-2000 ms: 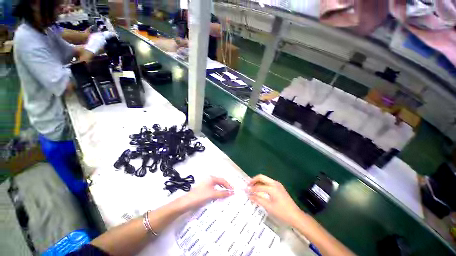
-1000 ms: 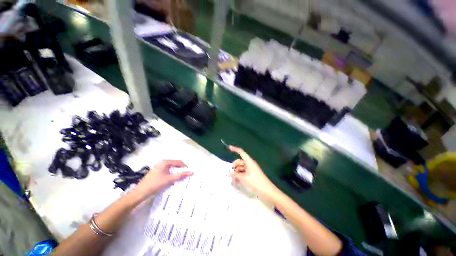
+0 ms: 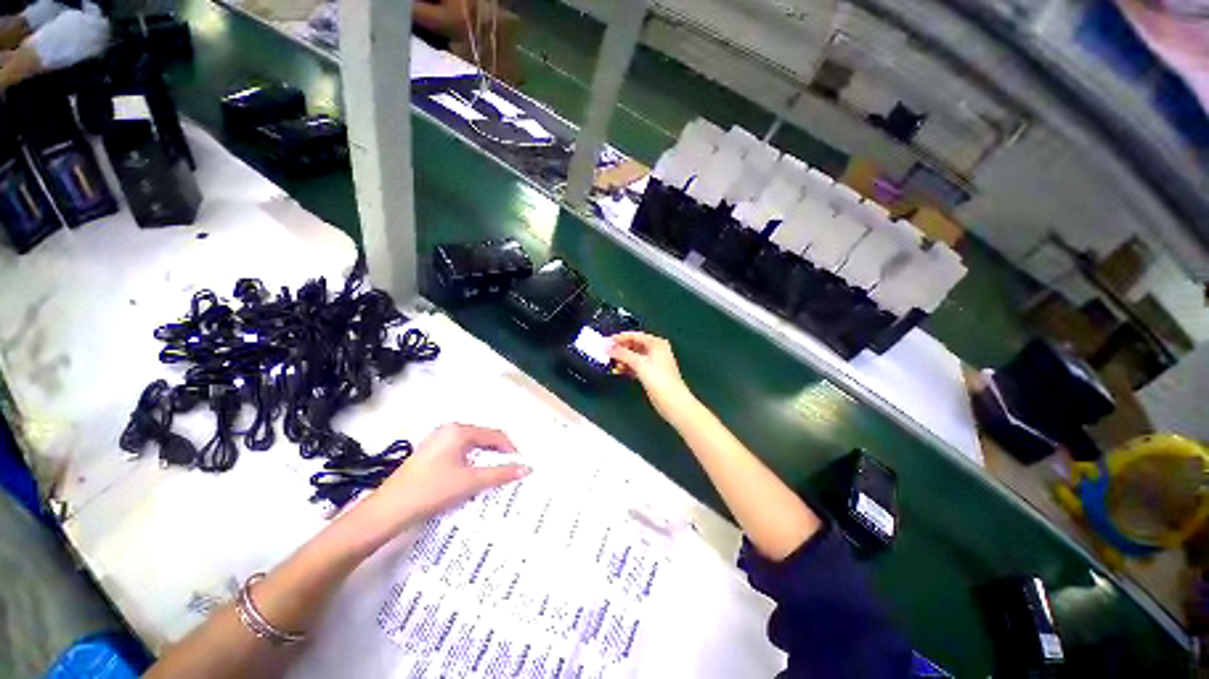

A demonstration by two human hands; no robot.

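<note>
A white label sheet (image 3: 530, 584) with rows of small bluish print lies on the white-covered bench. My left hand (image 3: 464, 471) rests at the sheet's upper left edge, thumb and fingertips close together at its edge; whether it grips the paper is unclear. My right hand (image 3: 647, 361) reaches over the green conveyor belt (image 3: 716, 411). Its fingertips are on a small white label (image 3: 593, 348), which lies against the top of a black product box (image 3: 578, 370). The fingers hide the label's right end. Two more black boxes (image 3: 546, 289) stand just beyond it on the belt.
Tangled black cables (image 3: 265, 371) lie left of the sheet. A pale post (image 3: 382, 159) stands between bench and belt. Labelled boxes (image 3: 868, 501) sit on the belt at right. Open boxes (image 3: 782, 272) with white flaps stand across it. A yellow fan (image 3: 1153, 491) is far right.
My right hand has moved forward from above the belt's near edge onto a black box, with the label at its fingertips. The boxes have shifted in view. My left hand stays by the sheet.
</note>
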